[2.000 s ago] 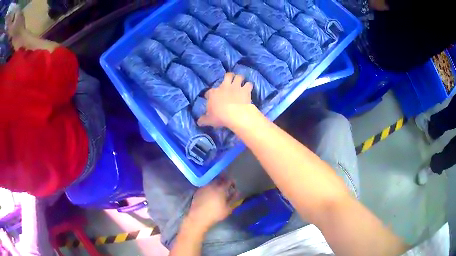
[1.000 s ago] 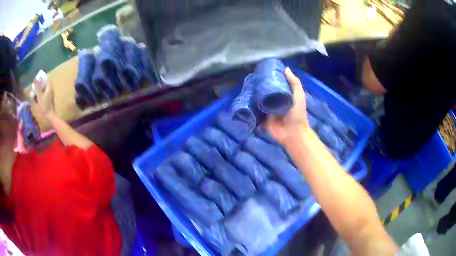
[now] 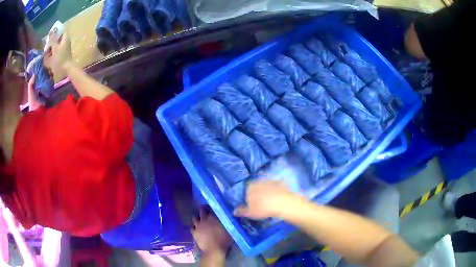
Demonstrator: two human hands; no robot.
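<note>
A blue plastic tote (image 3: 194,177) lies tilted in front of me, filled with rows of wrinkled blue hollow parts (image 3: 265,131). My right hand (image 3: 266,199) is inside the tote near its front left corner, back of the hand up, with curled fingers at the blue parts there. Its fingertips are partly hidden, so its grip is unclear. A blurred paler blue patch shows just beyond it. My left hand (image 3: 211,233) is low, outside the tote's near left wall, fingers slightly apart, with nothing visible in it.
Blue parts (image 3: 137,21) stand on the tan bench (image 3: 78,39) at the upper left. A whitish sheet (image 3: 282,7) hangs at the bench edge. A person in red (image 3: 73,161) sits left, holding a blue part. A person in black (image 3: 451,73) is at the right. Another tote lies under mine.
My right hand has come down from above the tote, where it held blue parts, to the near left corner. The view has tipped down, and my left hand is in view again.
</note>
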